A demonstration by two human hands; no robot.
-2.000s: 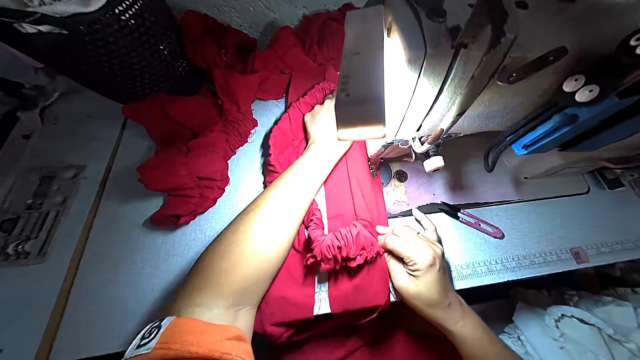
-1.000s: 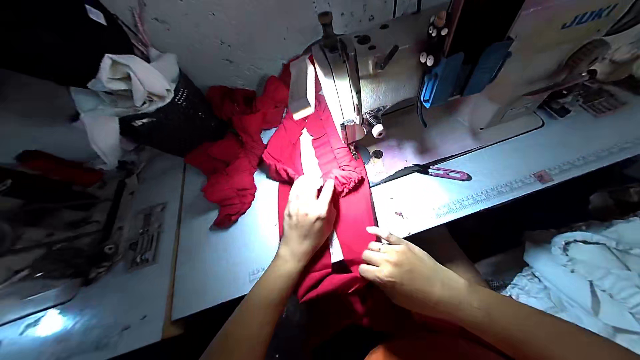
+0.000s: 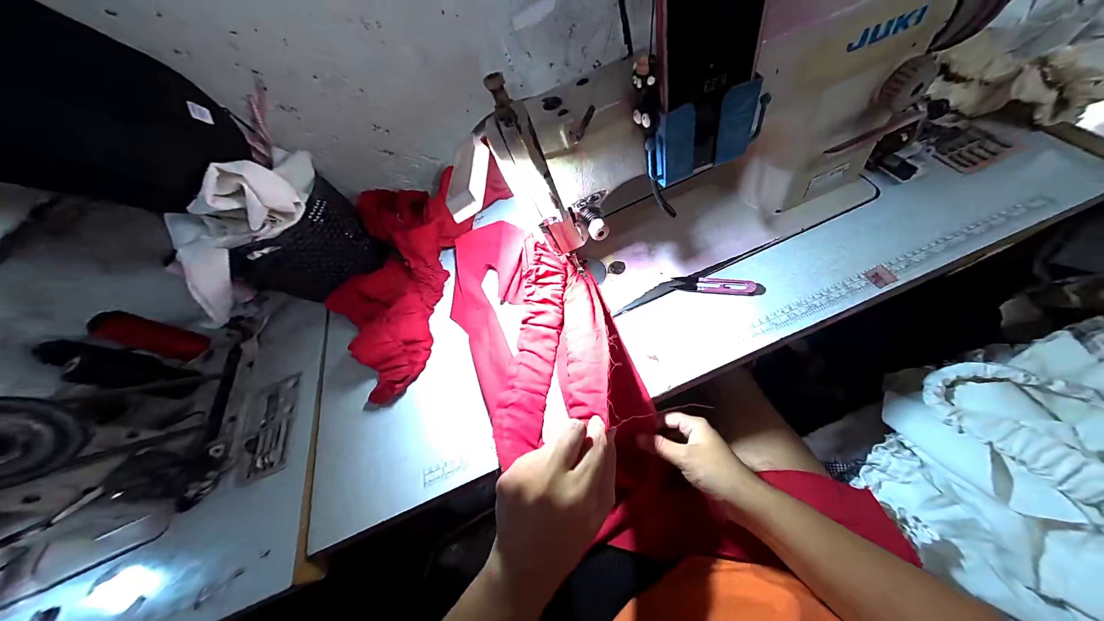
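A red garment piece with a gathered band [image 3: 536, 345] runs from under the presser foot of a Juki sewing machine [image 3: 733, 103] down over the table's front edge. My left hand [image 3: 561, 492] pinches the red fabric between thumb and fingers near that edge. To its right, my right hand [image 3: 699, 453] holds the edge of the same fabric, where loose red threads hang. The lamp-lit needle area [image 3: 565, 241] lies ahead of both hands, its needle tip too bright to make out. Thread snips with a pink handle [image 3: 729, 286] lie right of the fabric.
Gathered red fabric [image 3: 401, 319] lies at the left beside a black perforated basket [image 3: 319, 241] with white cloth [image 3: 250, 198] over it. Another machine with a red thread cone [image 3: 148, 335] stands far left. White ruffled fabric [image 3: 1000, 448] is heaped at the right. A ruler scale [image 3: 906, 263] marks the table's front.
The gathered part, bunched near my hands two seconds ago, now stretches lengthwise from the machine. My left hand, by the presser foot at first, has come back toward the table's front edge. The view has shifted.
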